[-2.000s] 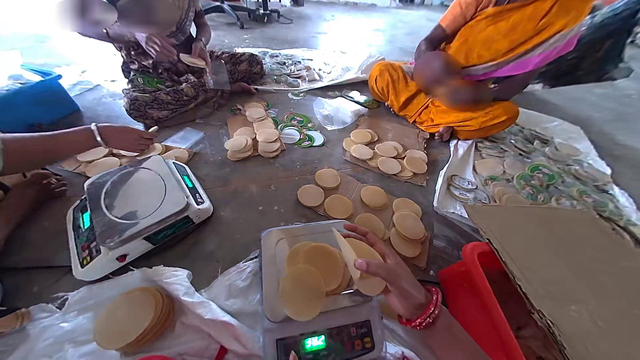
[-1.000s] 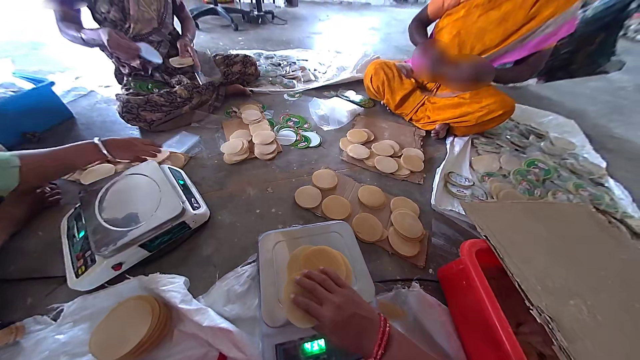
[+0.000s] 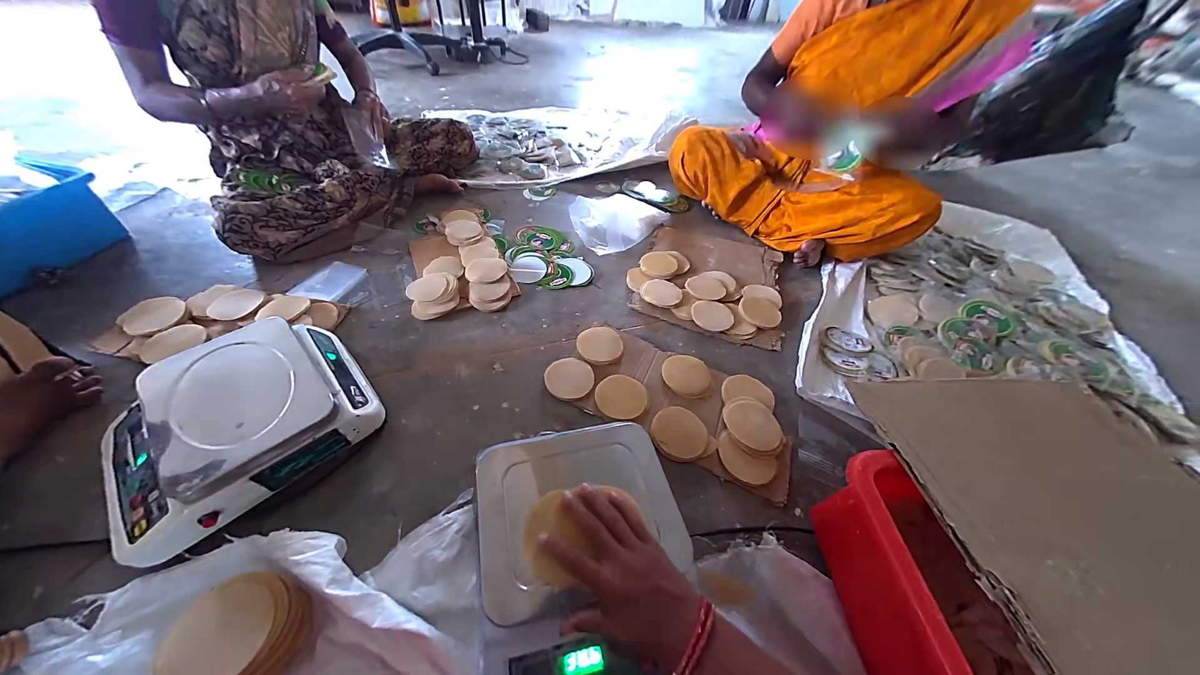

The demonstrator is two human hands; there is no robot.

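My right hand [image 3: 623, 572], with red bangles at the wrist, lies over thin round tan discs [image 3: 553, 534] on the metal pan of a digital scale [image 3: 503, 469]. Its fingers are spread on the top disc; whether they grip it I cannot tell. The scale's green display [image 3: 583, 659] is lit near my wrist. My left hand is out of view. A thick stack of larger-looking tan discs [image 3: 220, 623] rests on white plastic sheeting [image 3: 323, 553] at the lower left. Beyond the scale, small piles of discs [image 3: 680, 433] lie on a cardboard piece [image 3: 647, 361].
A second white scale [image 3: 239, 389] stands at left. A red plastic tub [image 3: 877, 553] partly under a cardboard sheet [image 3: 1050, 469] is at right. Two people sit across, near more disc piles [image 3: 712, 300] and green round labels [image 3: 558, 267]. A co-worker's hand or foot [image 3: 56, 394] is at far left.
My right hand held discs upright above the pan two seconds ago; now it lies flat over the discs there. The co-worker's arm at left has withdrawn from the disc pile.
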